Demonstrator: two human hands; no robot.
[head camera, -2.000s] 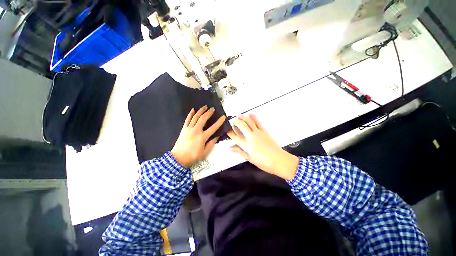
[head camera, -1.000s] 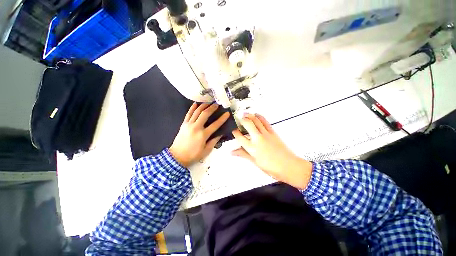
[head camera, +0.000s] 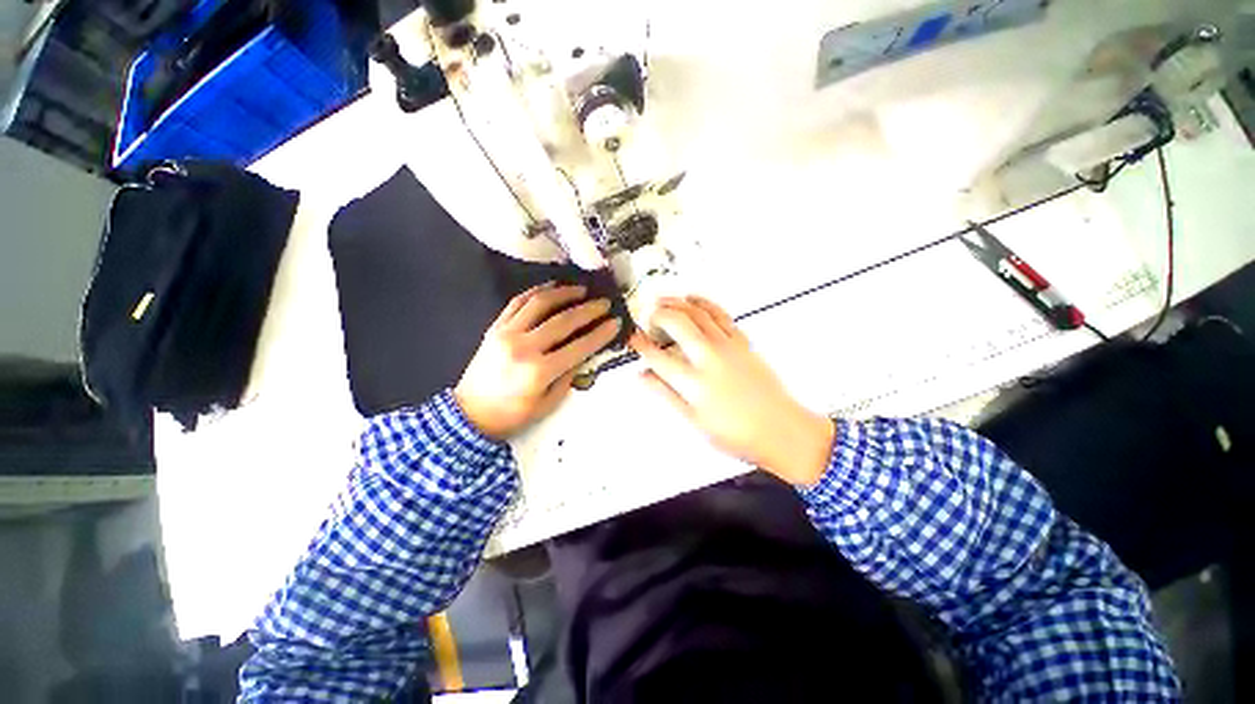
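Observation:
A black fabric panel lies flat on the white sewing machine table, its right end under the machine's needle area. My left hand rests on the panel's right part with the fingers slightly bent. My right hand is just right of the needle area, its fingertips at the panel's right edge. A thin dark strip shows between my hands. Whether my right fingertips pinch the fabric is hidden. The white sewing machine stands beyond my hands.
A thick black fabric stack with a pale label lies at the table's left. Red-and-black snips lie right of my hands. A blue crate stands beyond the table at upper left. Black panels hang at lower right, below table level.
The panel's lower right edge has drawn in towards the needle area. My left fingers are more bent than before. The whole view has shifted a little.

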